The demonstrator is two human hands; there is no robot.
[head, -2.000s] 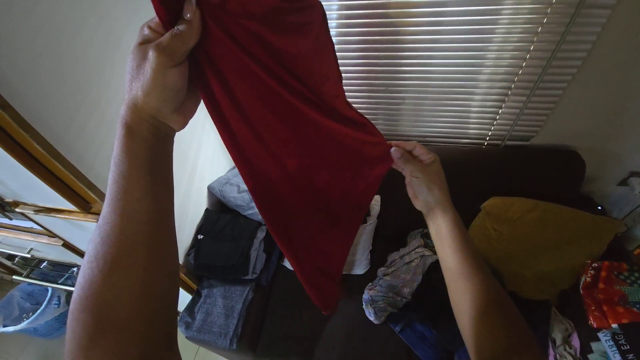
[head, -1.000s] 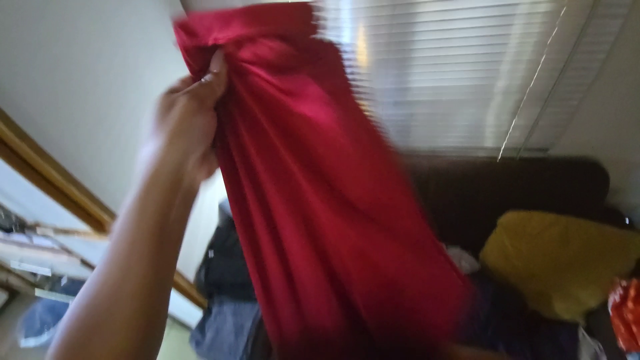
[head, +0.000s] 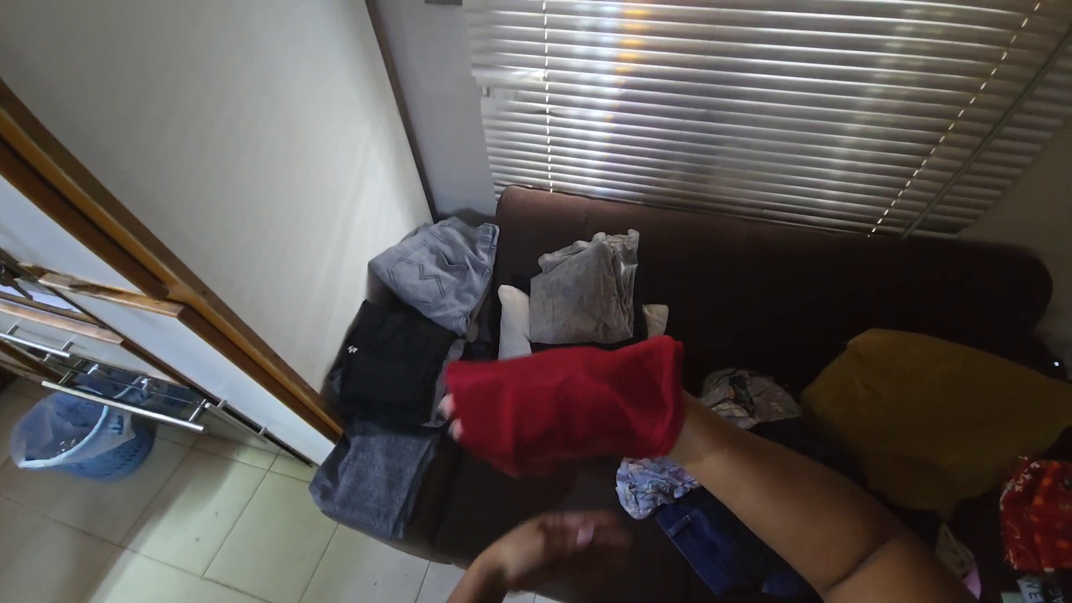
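The red cloth garment [head: 569, 406], now a compact folded bundle, lies over my right hand [head: 452, 419], which carries it above the dark sofa. Only the fingertips show at the bundle's left edge; the palm is hidden. Below the bundle, my left hand [head: 569, 540] is blurred, fingers apart, holding nothing. Just behind the bundle is a stack with folded grey clothing [head: 582, 293] on top. Grey jeans [head: 440, 272], a folded black garment [head: 394, 360] and a folded dark grey garment [head: 377, 473] lie along the sofa's left side.
On the sofa [head: 770, 276], a mustard cloth [head: 930, 410], patterned garments [head: 653, 486], dark blue jeans [head: 712, 540] and a red patterned cloth [head: 1038, 515] lie to the right. Window blinds [head: 737, 109] hang behind. A blue basket [head: 100, 440] stands on the tiled floor at left.
The red garment hung long and spread from my raised hands; now it is a small bundle lower down over my right hand. My left hand has let go of it and moved down.
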